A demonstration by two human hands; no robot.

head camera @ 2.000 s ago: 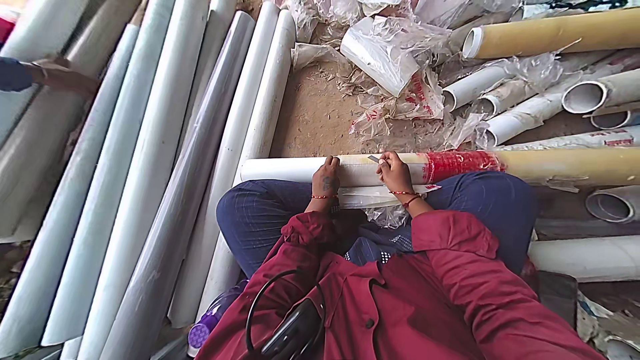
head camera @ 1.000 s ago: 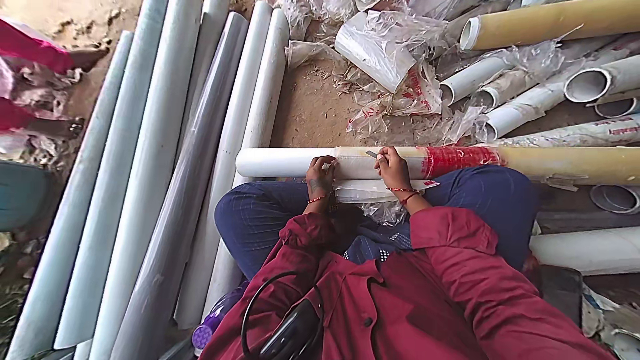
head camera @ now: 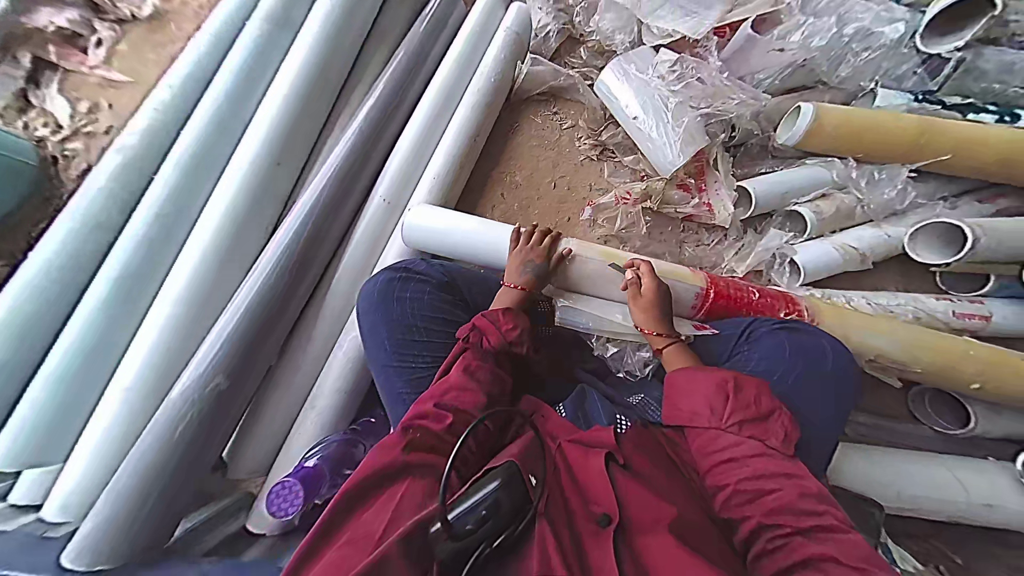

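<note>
A long tube (head camera: 456, 234), white at its left end, lies across my lap, with a red band (head camera: 748, 301) and a yellowish stretch further right. My left hand (head camera: 532, 258) rests on the white part with its fingers spread over the top. To its right, my right hand (head camera: 646, 294) grips a small flat metal blade (head camera: 617, 268), whose tip points left over the tube's pale, yellowish section. Below the tube, between my wrists, hangs a loose flap of whitish sheet (head camera: 596, 314). The underside of the tube is hidden.
Several long white and grey rolls (head camera: 264, 280) lie side by side at the left. Crumpled clear plastic wrap (head camera: 680, 104) covers ground beyond the tube. More tubes (head camera: 940, 240) are piled at the right. A purple bottle (head camera: 286, 498) lies by my left knee.
My left hand has opened out flat on the tube, where its fingers were curled before. The tube now slopes down to the right in a turned view. Another person's arms at the far left are out of view.
</note>
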